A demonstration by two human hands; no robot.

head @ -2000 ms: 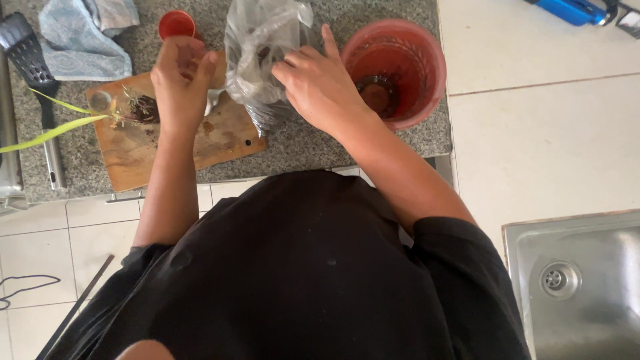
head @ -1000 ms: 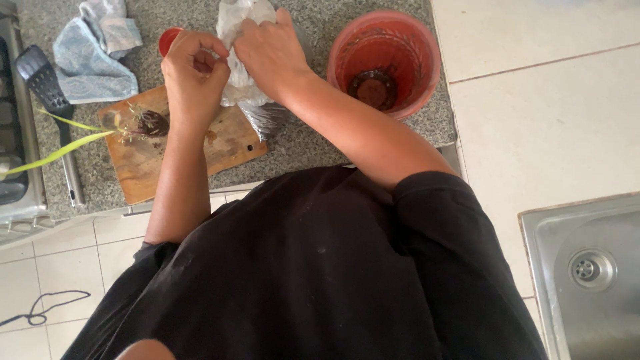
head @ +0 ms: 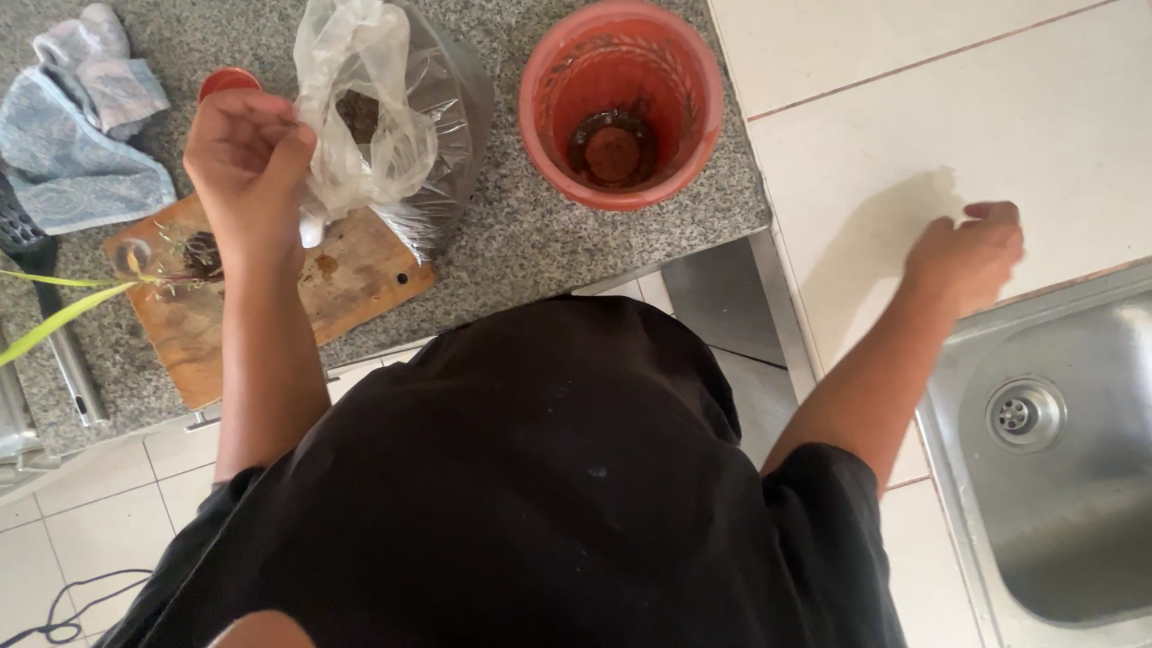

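My left hand (head: 252, 162) pinches the rim of a clear plastic bag (head: 414, 135), whose mouth stands open and shows dark soil-like material inside. My right hand (head: 967, 252) is over the white tiled surface beside the sink, fingers curled; whether it holds anything cannot be told. A red plastic pot (head: 531, 117) stands right of the bag, with a dark wet-looking bottom. Under my left forearm lies a wooden cutting board (head: 360, 279), bearing a small plant with a dark root ball (head: 202, 255) and long green leaves (head: 67, 319). A small red round container (head: 229, 81) is partly behind my left hand.
A blue-grey cloth (head: 81, 171) and a slotted spatula (head: 67, 360) lie at the left of the granite counter (head: 594, 243). A steel sink (head: 1080, 504) is at the lower right. A dark cord (head: 76, 603) lies on the floor at the lower left.
My right hand has left the bag and moved far right, over the tiles near the sink. The bag's mouth now shows open. My left hand has stayed at the bag.
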